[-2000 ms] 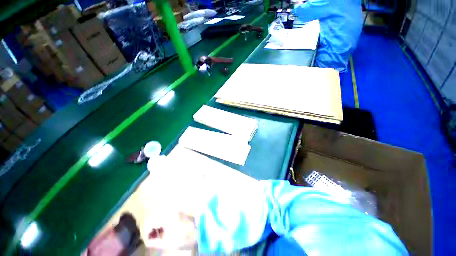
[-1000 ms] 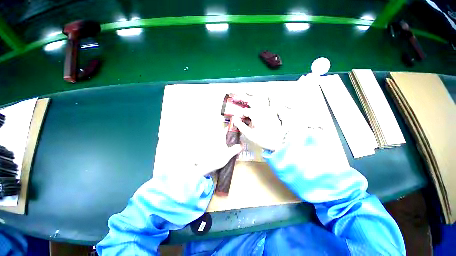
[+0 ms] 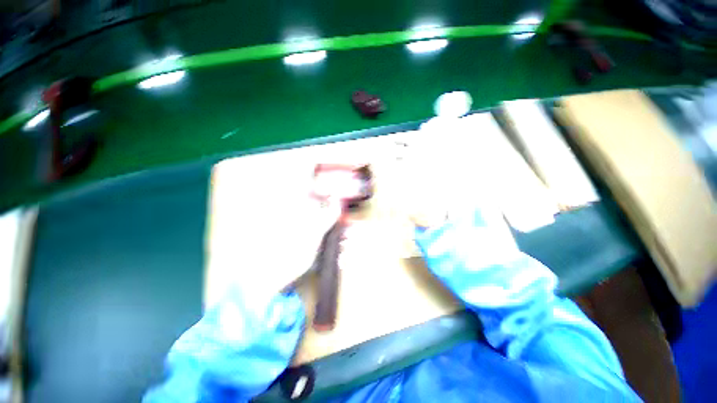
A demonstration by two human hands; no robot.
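A dark-red handheld appliance [image 3: 327, 287] lies over the tan work board [image 3: 393, 287], its head at the top and its long handle towards me. My left hand [image 3: 303, 248] is washed out against the board; it holds the appliance near the neck, with pale fingers reaching over the head. My right hand [image 3: 428, 189] is away from the appliance, to its right, below a white bottle [image 3: 453, 105] with a round top. Glare hides its fingers, so I cannot tell whether it touches or holds anything.
A small dark-red part [image 3: 367, 103] lies on the green conveyor [image 3: 259, 102]. More appliances are on the belt at far left [image 3: 56, 130] and far right [image 3: 586, 49]. Pale strips [image 3: 546, 153] and brown cardboard sheets [image 3: 641, 173] lie right. A black disc [image 3: 298, 382] is at the near table edge.
The view has shifted and tilted. My right hand has left the appliance and moved right, towards the bottle. My left hand has moved up the appliance from the handle to the neck and head.
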